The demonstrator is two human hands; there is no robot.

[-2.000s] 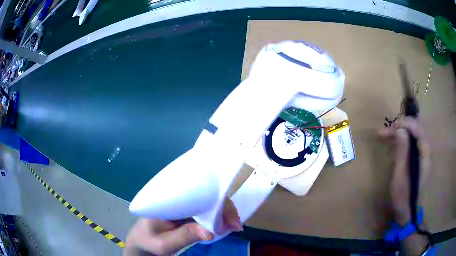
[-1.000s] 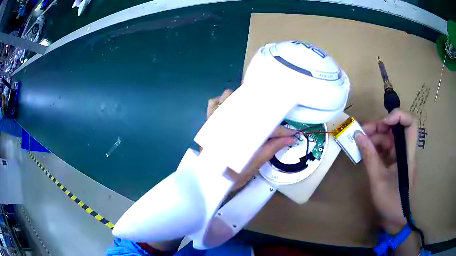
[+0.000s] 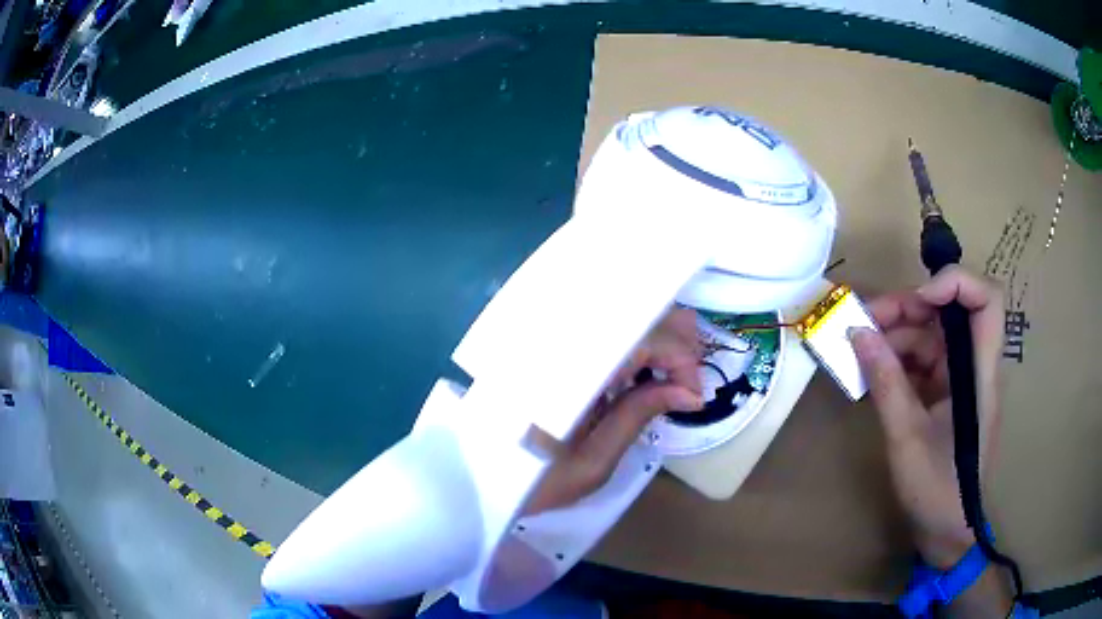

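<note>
The white cat-ear headphones [image 3: 532,327] lie across the middle, with one closed ear cup at the top. The open ear cup below shows a green circuit board [image 3: 764,351], thin wires and a black ring, and rests on a cream fixture [image 3: 737,466]. My left hand [image 3: 641,405] reaches under the headband into the open cup, its fingertips pinched over the wires; what they grip is hidden. My right hand [image 3: 924,363] holds the silver-white battery [image 3: 840,345] with yellow tape by its edge, and also the black soldering iron [image 3: 940,242], its tip pointing up and away.
A brown cardboard sheet [image 3: 894,484] lies under the work on the green bench [image 3: 302,242]. A green solder spool [image 3: 1079,121] with a hanging strand is at the upper right. A pale rail [image 3: 399,27] crosses the back. Yellow-black floor tape [image 3: 169,480] is at the lower left.
My left hand has gone from the headband into the open cup. My right hand has moved left and taken hold of the battery, which is now tilted. The headphones have turned slightly.
</note>
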